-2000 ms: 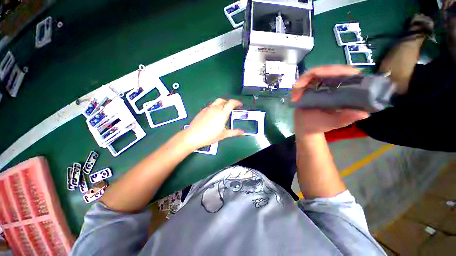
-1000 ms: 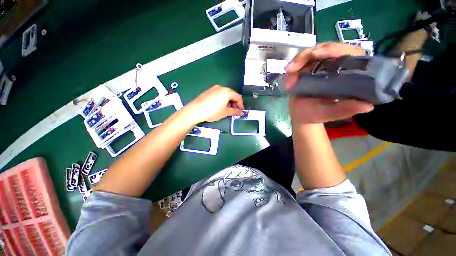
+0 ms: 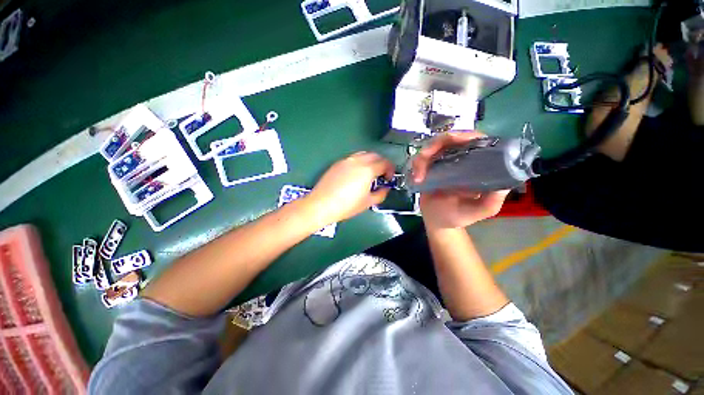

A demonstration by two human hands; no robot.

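Note:
My right hand grips the grey electric screwdriver, its tip pointing left at a white plastic housing. My left hand holds the circuit board at that housing's upper end, fingertips beside the driver tip. The hands hide much of the housing. Another housing lies partly under my left forearm. The screw feeder stands just beyond my right hand. The screw and exact tip contact are too small to tell.
Several housings lie overlapping at left, beside two more with wires. Small oblong panels and a pink-red compartment tray are at lower left. A green belt with a white line runs behind. Another person's arm is at right near two housings.
The screwdriver has moved from over the feeder's front down and left to the housing. My left hand has moved slightly right and down onto it. The view has shifted.

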